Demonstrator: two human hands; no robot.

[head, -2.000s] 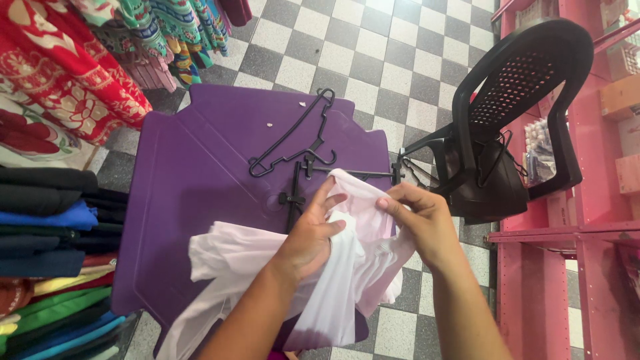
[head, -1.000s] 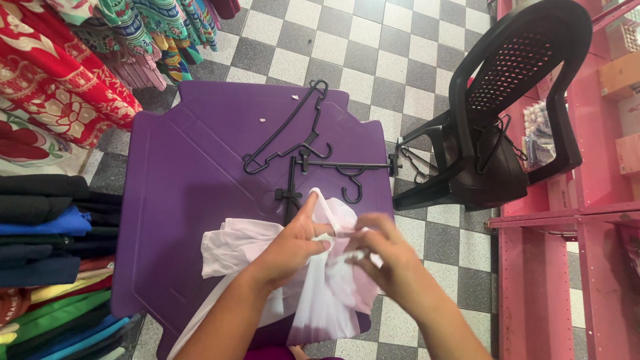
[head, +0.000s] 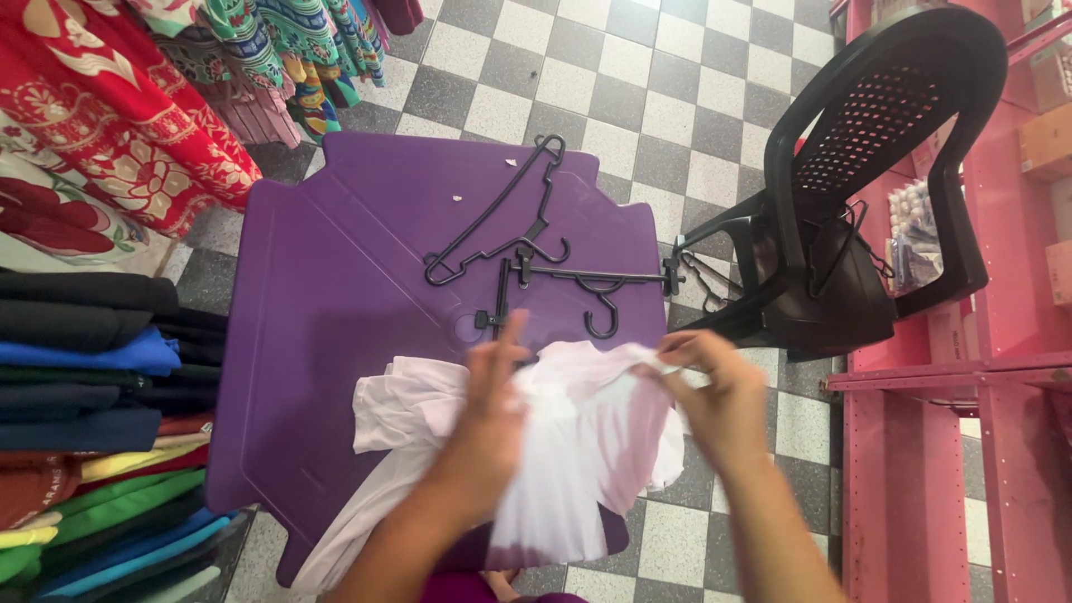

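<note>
A thin white and pale pink garment (head: 586,419) is spread over the near edge of a purple plastic table (head: 335,276), and part of it hangs down. My right hand (head: 712,385) pinches its upper right edge between thumb and fingers. My left hand (head: 494,410) is blurred over the garment's left part, fingers pointing away from me; whether it grips the cloth is unclear. Beyond the hands lie a black plastic hanger (head: 494,205) and a black clip hanger (head: 599,276) with its hook toward me. Another black clip bar (head: 502,293) is partly hidden behind my left fingers.
A black plastic chair (head: 846,310) holding black hangers (head: 837,243) stands at the right, before pink metal shelving (head: 904,486). Patterned clothes (head: 126,109) hang at upper left; folded or hanging dark garments (head: 75,360) are below them. Small white scraps (head: 457,198) lie on the table.
My hands, close together on the bunched cloth a second ago, have moved apart. The garment's top edge is now spread wider, its right end in my right hand.
</note>
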